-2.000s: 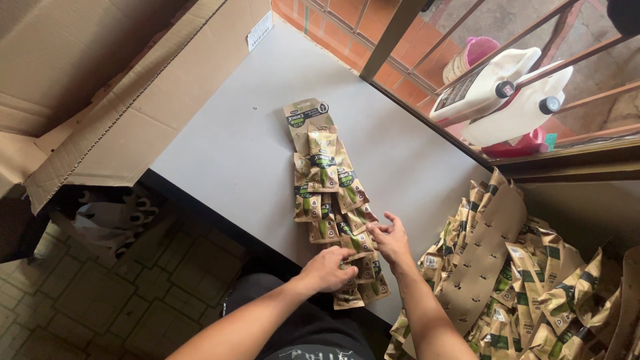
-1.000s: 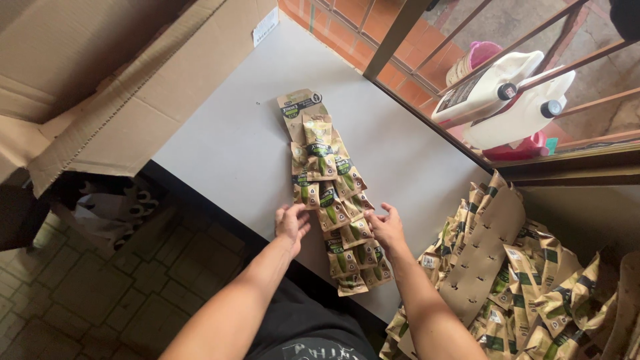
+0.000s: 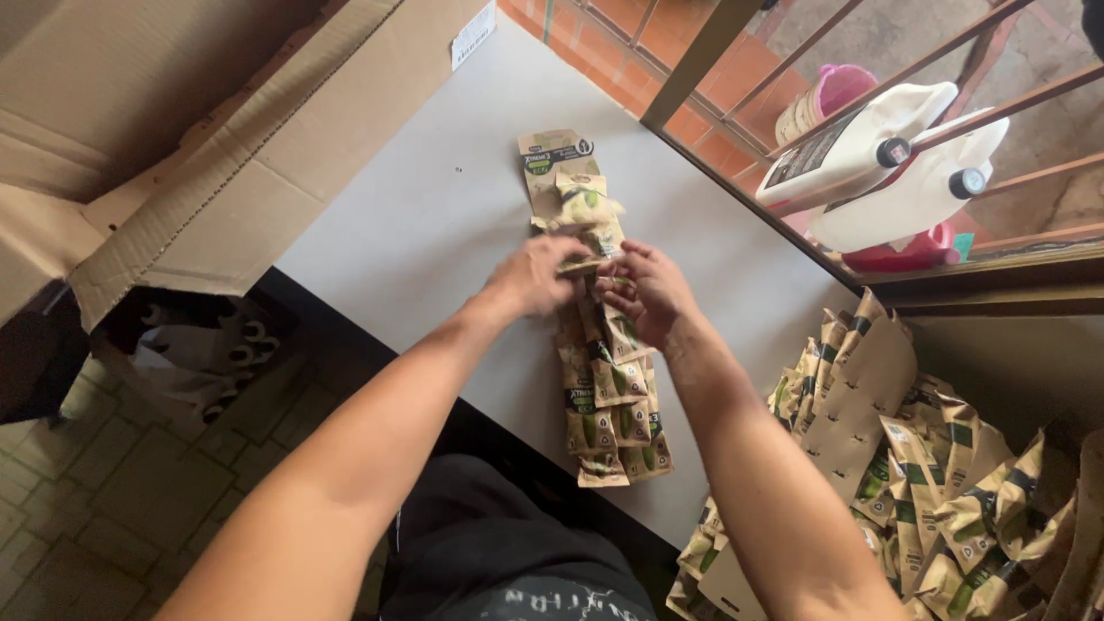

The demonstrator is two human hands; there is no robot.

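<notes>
A cardboard display strip point(image 3: 548, 183) with several small brown-and-green packets attached lies lengthwise on the grey table point(image 3: 405, 198), its printed header pointing away from me. My left hand point(image 3: 543, 272) is at the strip's upper half from the left, blurred, with its fingers at the edge of a packet. From the right, my right hand point(image 3: 647, 289) touches the same row, fingers bent around a packet's lower edge. Below my hands the lower packets point(image 3: 604, 405) lie in overlapping rows. The fingertips partly hide the packets between them, so the exact hold is unclear.
At left stands a large open cardboard box point(image 3: 259, 164). A container at lower right holds many similar packets point(image 3: 914, 483) and a punched cardboard strip point(image 3: 858, 397). Behind a barred window are white plastic jugs point(image 3: 854, 147) and a pink bucket point(image 3: 841, 90). Paved floor point(image 3: 164, 492) shows at lower left.
Both hands have moved up the strip, from its lower and middle packets to the upper ones, and closer together. The strip stays on the table with its header away from me.
</notes>
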